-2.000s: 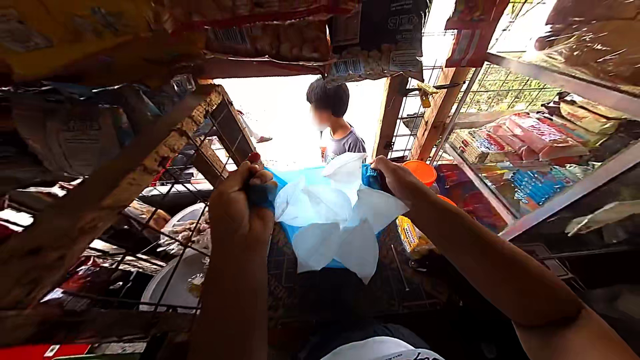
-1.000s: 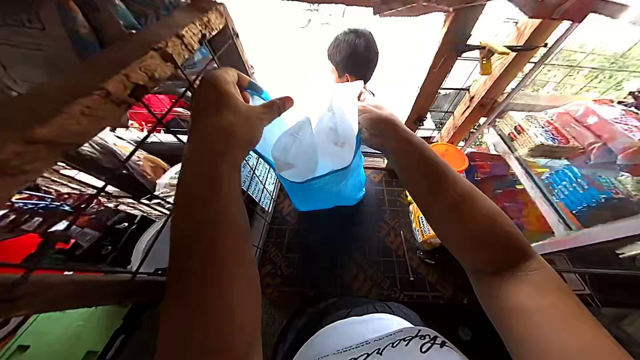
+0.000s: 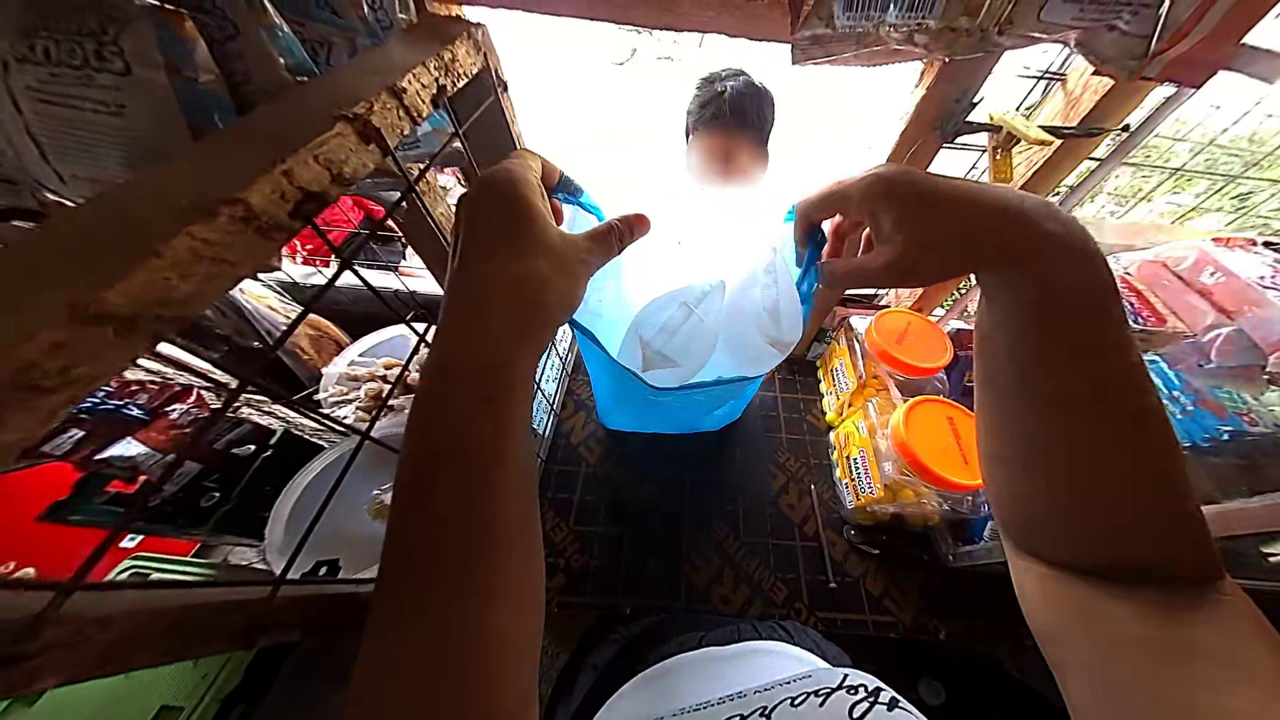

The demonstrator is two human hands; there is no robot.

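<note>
A blue plastic bag [image 3: 665, 400] stands with its mouth spread on the dark counter, and white pouches or cups [image 3: 680, 325], too glared to name surely, are inside it. My left hand [image 3: 535, 235] is at the bag's left top edge, with blue plastic at its fingers and the thumb stretched over the opening. At the right top edge, my right hand [image 3: 880, 225] pinches the blue plastic between bent fingers. Beyond the bag, in strong light, a person [image 3: 730, 120] faces this way.
Plastic jars with orange lids [image 3: 937, 443] stand right of the bag, beside a thin metal rod [image 3: 822, 535]. Wire mesh on a rough wooden frame [image 3: 330, 150] rises at left, with white tubs [image 3: 330, 505] behind it. Packaged goods [image 3: 1200, 290] lie at far right.
The bag, earlier held up with white pieces spread above its top, now has them down inside. My right hand has moved right, widening the mouth. The person, turned away a second ago, faces this way.
</note>
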